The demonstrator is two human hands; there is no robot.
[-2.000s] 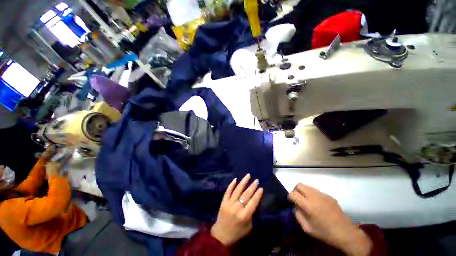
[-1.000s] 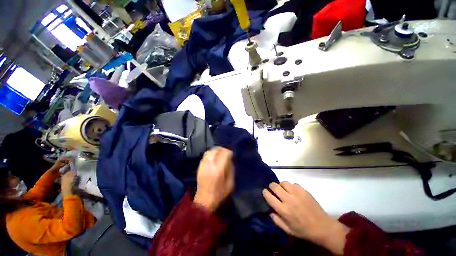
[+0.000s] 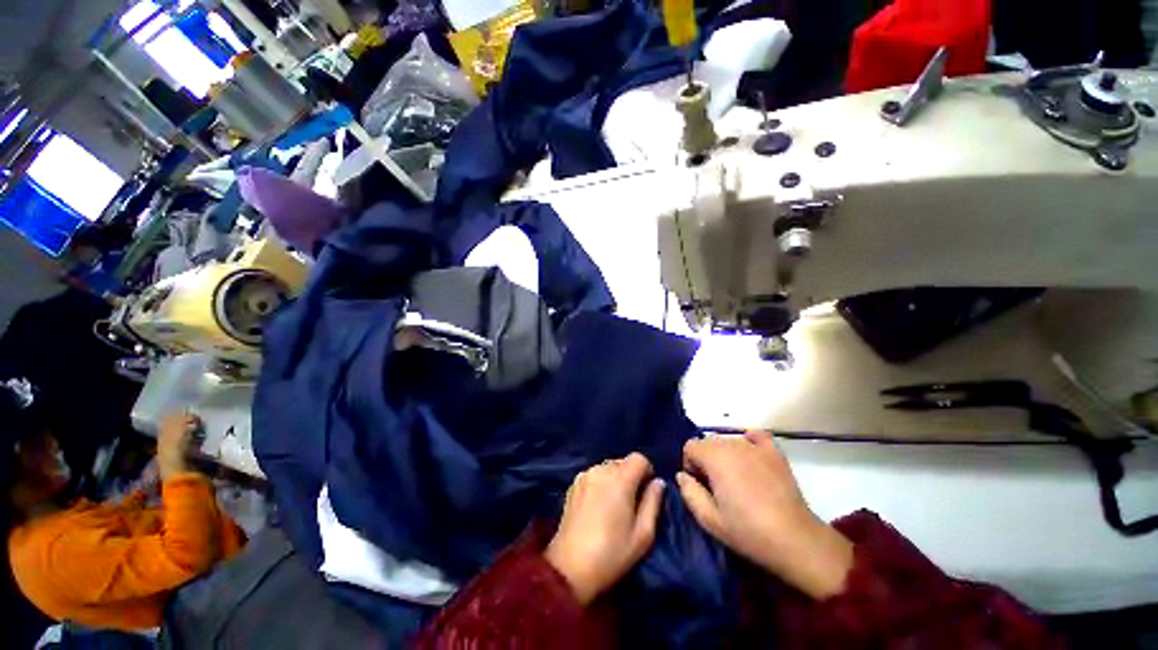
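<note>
The navy garment (image 3: 394, 419) lies heaped left of the needle and hangs over the table edge. My left hand (image 3: 607, 518) and my right hand (image 3: 752, 498) are close together at its near right part, each pinching the navy cloth with bent fingers. Grey cloth (image 3: 489, 324) with a pale edge lies on the navy. The needle area (image 3: 772, 345) of the cream sewing machine (image 3: 940, 191) is lit. A corner of the navy cloth lies just left of it, apart from the needle.
Dark snips (image 3: 959, 395) and a black strap (image 3: 1107, 476) lie on the machine bed and table (image 3: 914, 508) at right. A red cloth (image 3: 917, 48) is behind the arm. A yellow-handled screwdriver (image 3: 682, 23) stands at the machine head. A person in orange (image 3: 121, 546) sits at the left machine.
My left hand has moved from on top of the cloth to beside my right hand, its fingers now pinching cloth. The navy corner near the needle is spread flatter again.
</note>
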